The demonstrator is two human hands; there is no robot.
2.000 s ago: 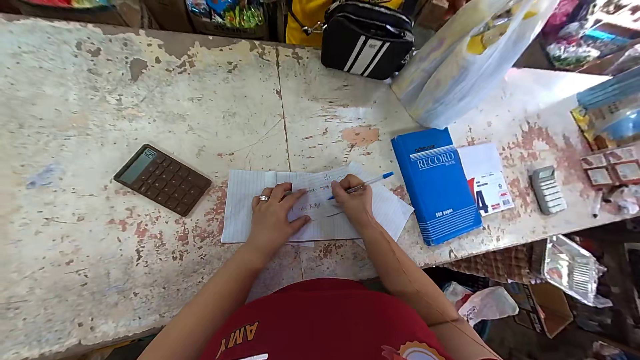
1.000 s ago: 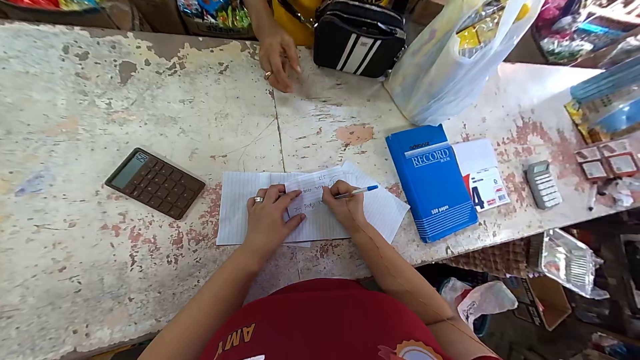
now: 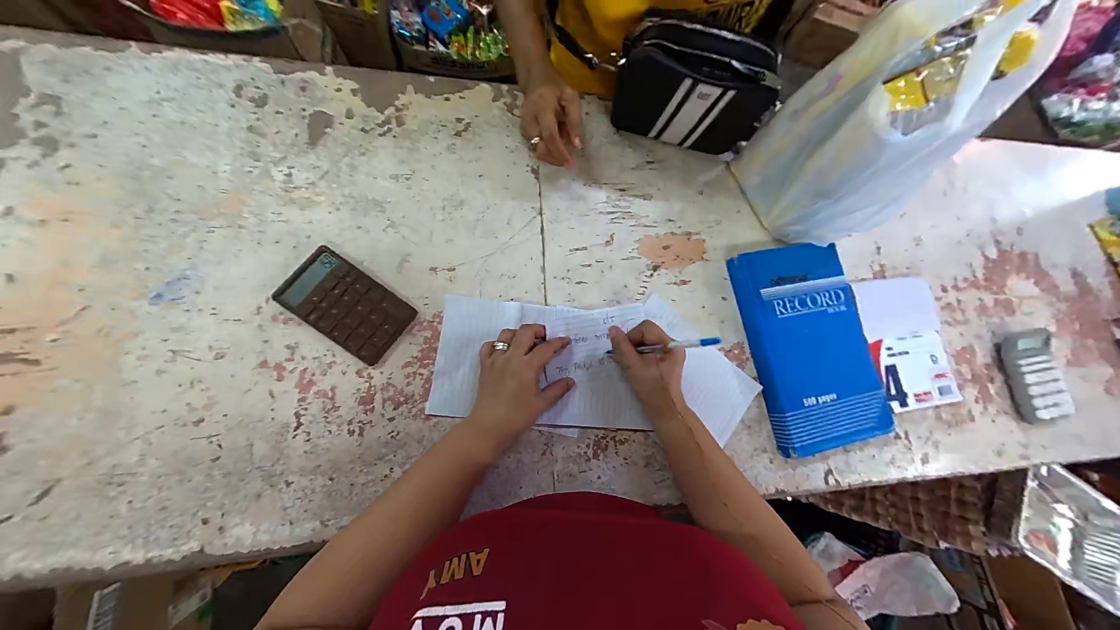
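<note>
Lined paper sheets (image 3: 464, 359) lie overlapping on the worn, painted wooden counter (image 3: 219, 175), with handwriting on the top one. My left hand (image 3: 516, 376) rests on the paper, fingers spread and a ring on one finger, holding nothing. My right hand (image 3: 652, 372) grips a blue-capped ballpoint pen (image 3: 704, 342), its tip at the handwriting. Left of the paper lies a brown calculator (image 3: 346, 304), tilted. To the right is a blue record book (image 3: 809, 350), partly over a white printed packet (image 3: 923, 367).
Across the counter, another person's hand (image 3: 551, 118) with a ring hovers near or touches its far edge. Beside it stand a black bag with white stripes (image 3: 696, 87) and a full plastic bag (image 3: 840, 166). A grey calculator (image 3: 1035, 376) lies at the right. Boxes of packets line the far side.
The other person's hand, out of view at first, came in over the far edge one second ago and is still there. My right hand stays on the paper with the pen.
</note>
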